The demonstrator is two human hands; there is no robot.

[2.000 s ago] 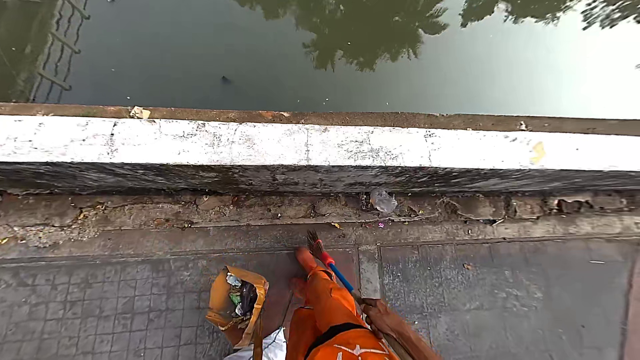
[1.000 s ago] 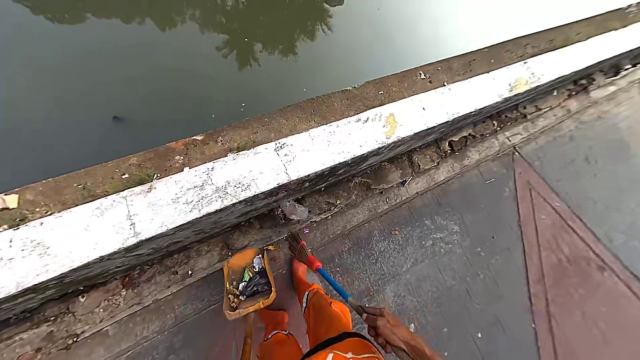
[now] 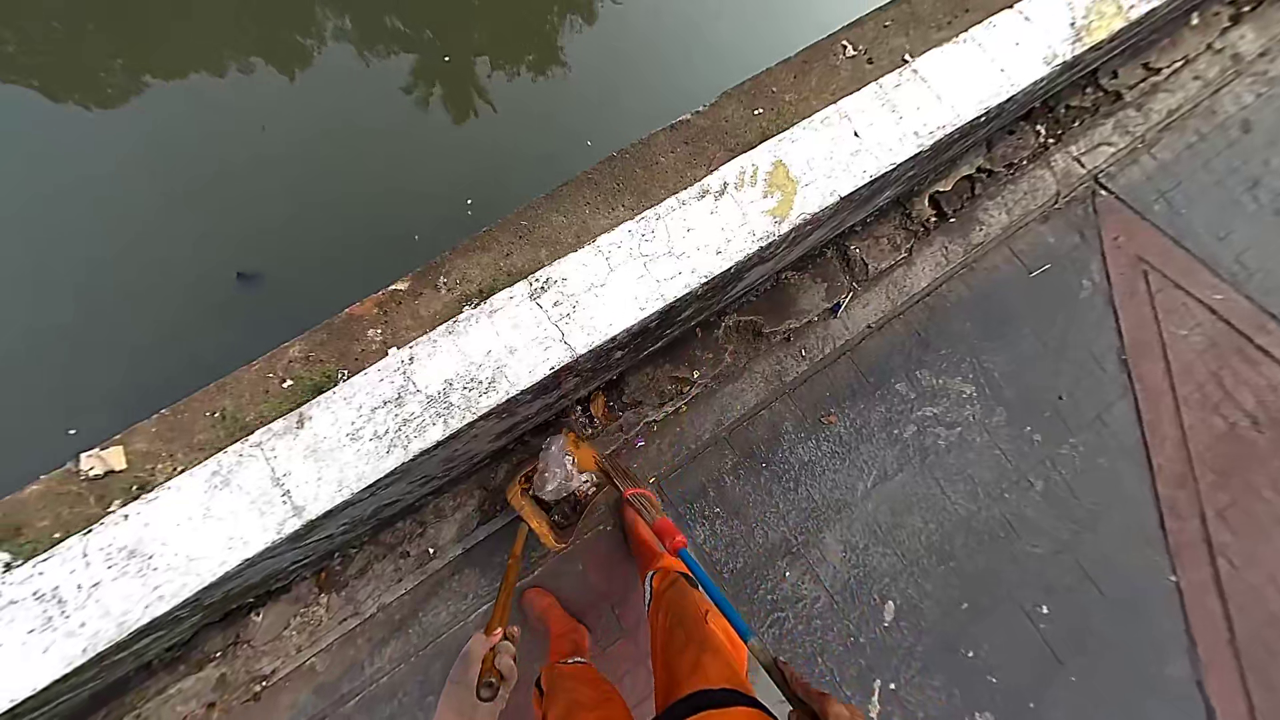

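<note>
At the lower middle, my left hand (image 3: 484,672) is closed round the wooden handle (image 3: 508,580) of an orange dustpan (image 3: 535,512). A crumpled clear plastic bag (image 3: 558,470) lies in the pan's opening, with darker litter below it. My right hand (image 3: 818,697), partly cut off by the bottom edge, grips a stick broom (image 3: 715,590) with a blue shaft and a red collar. The broom's bristles (image 3: 622,475) touch or nearly touch the right side of the pan, close to my right foot.
A low white-painted wall (image 3: 640,260) runs diagonally, with greenish water (image 3: 330,200) beyond it. Along its foot lies a broken gutter strip (image 3: 780,300) with dry leaves (image 3: 598,405) and debris. Grey paving (image 3: 930,480) with a reddish triangular pattern (image 3: 1200,380) spreads to the right.
The dustpan has moved to the gutter strip beside the broom bristles, and the clear plastic bag is now in its opening; earlier that bag lay on the strip. The view has turned.
</note>
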